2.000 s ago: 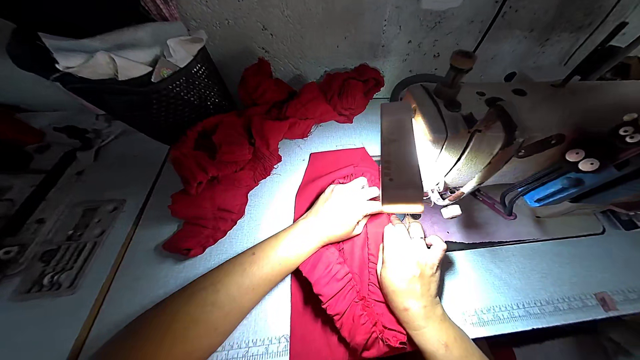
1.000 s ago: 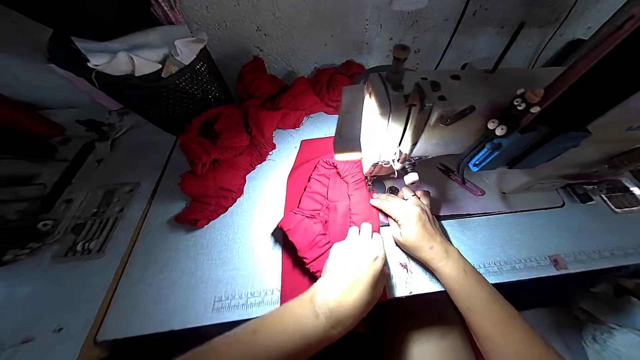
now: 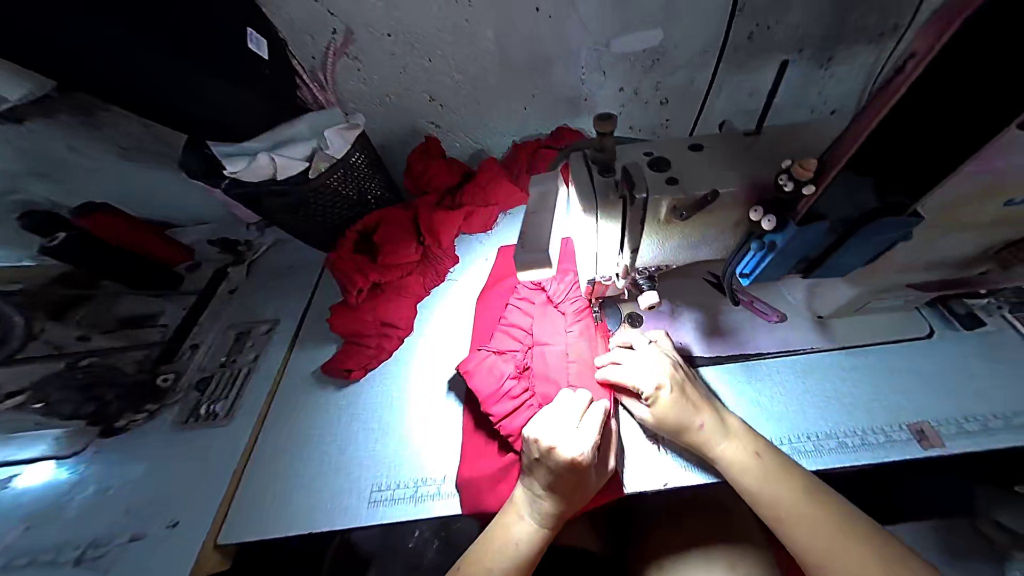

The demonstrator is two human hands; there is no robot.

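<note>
Red fabric with a gathered ruffle (image 3: 512,368) lies on the table under the head of a sewing machine (image 3: 696,216), its right edge beside the presser foot (image 3: 597,310). My left hand (image 3: 566,452) pinches the fabric's lower right part between thumb and fingers. Just above and to the right, my right hand (image 3: 656,384) grips the same edge, close in front of the needle area. The fingertips of both hands are partly hidden in the folds. A long bunch of gathered red fabric (image 3: 384,280) rests behind and left of the piece.
A black perforated basket (image 3: 344,192) holding pale cloth stands at the back left. Thread snips (image 3: 752,302) lie on the machine bed at the right. A measuring tape (image 3: 848,438) runs along the table's front edge. Another machine's parts (image 3: 104,384) and thread cones (image 3: 120,240) are at the far left.
Two seconds ago my left hand lay on the ruffle near the presser foot; it is now lower on the fabric. The ruffled piece now lies flatter and straighter. The view has shifted.
</note>
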